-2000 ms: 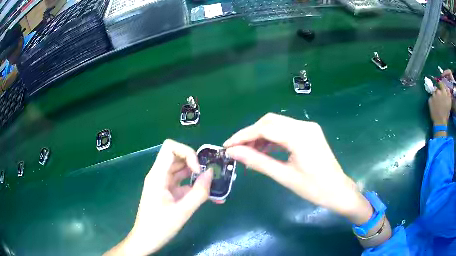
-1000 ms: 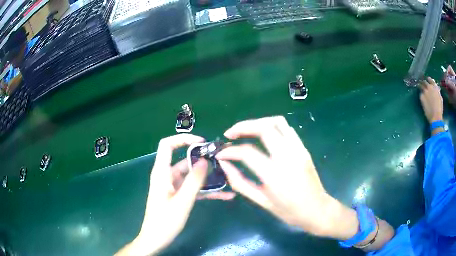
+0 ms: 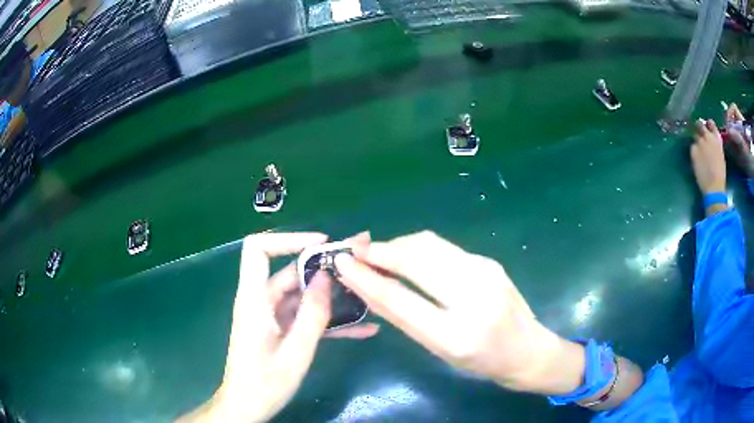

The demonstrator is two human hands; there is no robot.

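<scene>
My left hand (image 3: 277, 330) holds a dark watch case (image 3: 347, 307) with a silver rim, its thumb on the inside and fingers around the left side and below. The case is held up over the green surface in front of me. My right hand (image 3: 455, 310) has thumb and index finger pinched on a small part with metallic spots (image 3: 325, 263) at the top end of the case. The fingertips partly hide this part, and I cannot tell if it is seated. A blue band and a thin bracelet are on my right wrist.
Part-assembled units (image 3: 270, 190) lie spaced along the green belt (image 3: 364, 107), with a dark lump (image 3: 477, 50) beyond. Black trays (image 3: 107, 74) and a light stack (image 3: 236, 33) stand at upper left. A grey post (image 3: 699, 66) and a neighbour's hands (image 3: 709, 157) are at right.
The small part, earlier raised at the case's top end, now lies lower against it under my right fingertips. The units on the belt have shifted left in view.
</scene>
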